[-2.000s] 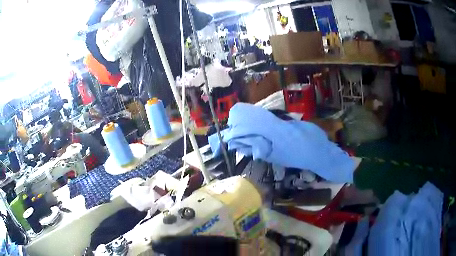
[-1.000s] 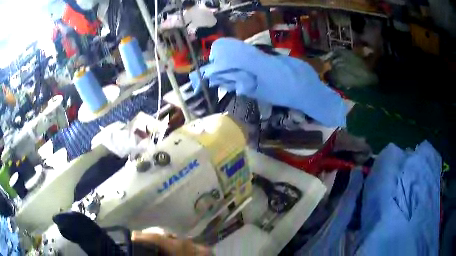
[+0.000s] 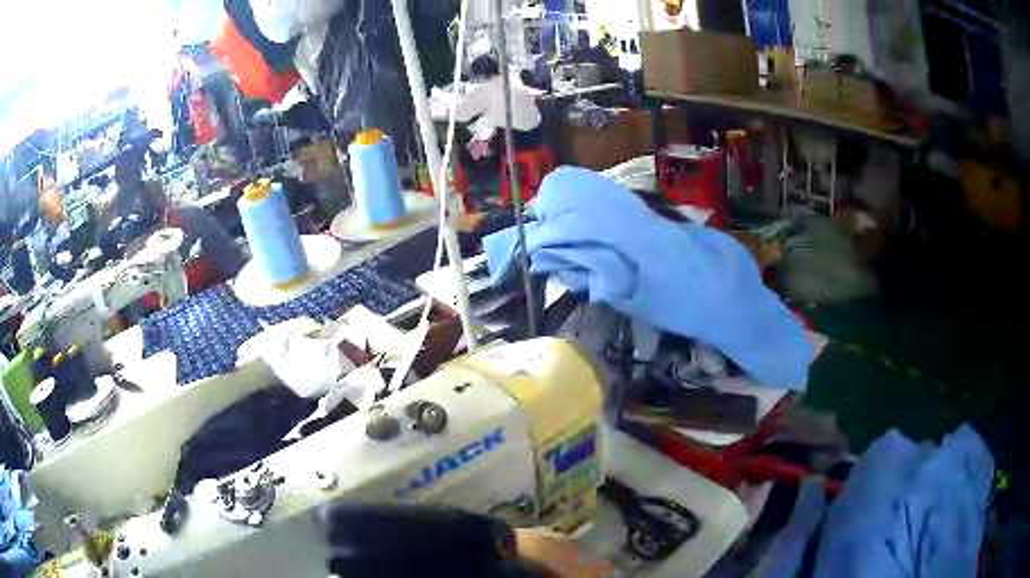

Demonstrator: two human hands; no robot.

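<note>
The cream sewing machine head (image 3: 339,480) with blue JACK lettering lies across the lower middle. A blurred dark shape, like a glove or sleeve, with bare skin at its right end, crosses in front of it at the bottom edge. It looks like my right hand and forearm (image 3: 424,542), but the side is not certain. No fingers or held thing can be made out. My left hand is not in view. The needle area is not clearly visible. Light blue cloth (image 3: 678,282) is draped behind the machine, and more blue cloth (image 3: 909,508) hangs at lower right.
Two light blue thread cones (image 3: 271,234) stand on white discs behind the machine, beside a pole (image 3: 435,169). Dark patterned cloth (image 3: 215,330) and white scraps (image 3: 311,352) lie nearby. Another machine (image 3: 102,288) is at left. Red stools and a table with boxes stand farther back.
The view has tilted down, then partly back up, and shifted sideways. The dark shape and bare skin now appear farther right and lower against the machine than one second ago.
</note>
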